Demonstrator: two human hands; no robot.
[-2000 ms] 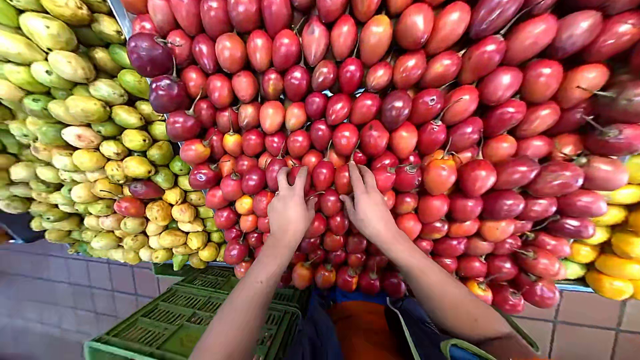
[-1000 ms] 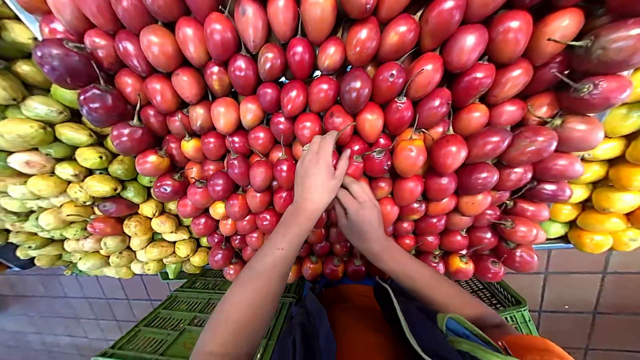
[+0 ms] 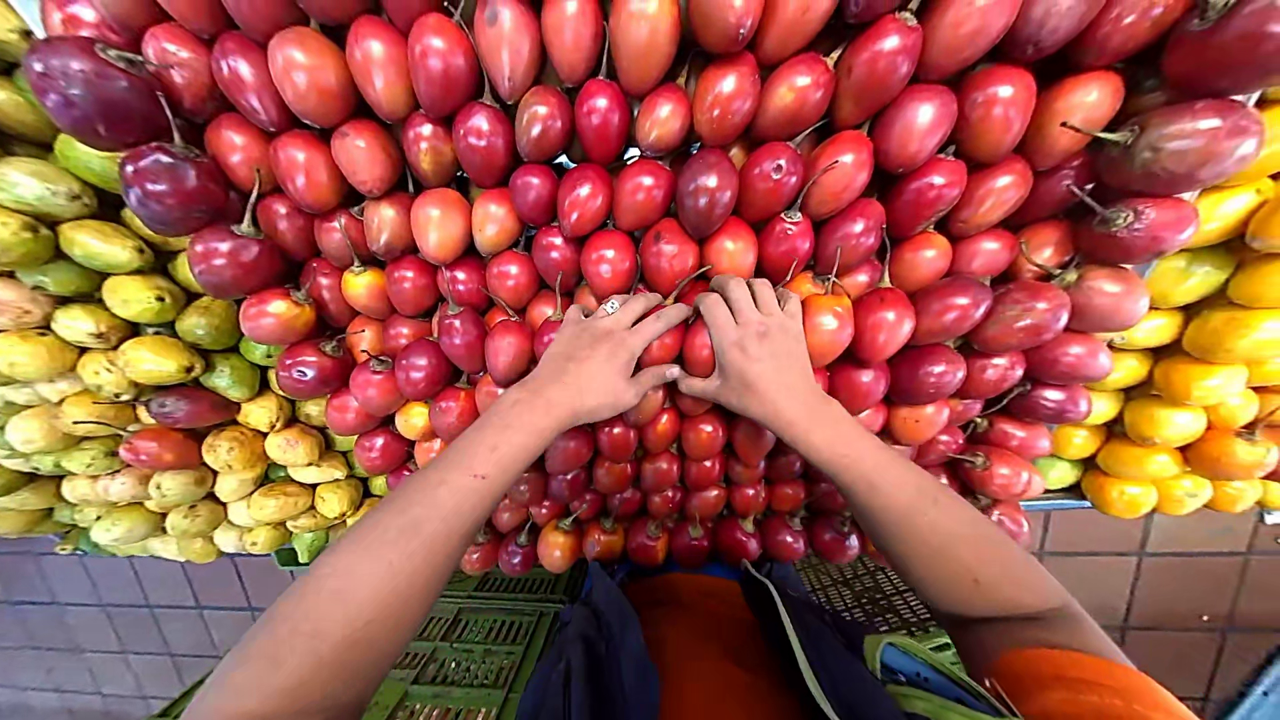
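Rows of red and orange tamarillos form a large stacked display before me. My left hand, with a ring on one finger, lies over fruits near the middle of the stack. Beside it, my right hand rests with its fingers curled over neighbouring fruits. The two thumbs nearly meet, and a red tamarillo shows between the hands, against the right one. Both palms face down, so what lies beneath them is hidden. Whether either hand grips a fruit cannot be told.
Yellow-green fruits are piled at the left, and bright yellow fruits at the right. Larger purple tamarillos edge the upper left. Green plastic crates stand below the display, on a tiled floor.
My right hand has moved up from below the left hand and now lies beside it. My left hand has shifted slightly down and left, from fruits higher in the stack.
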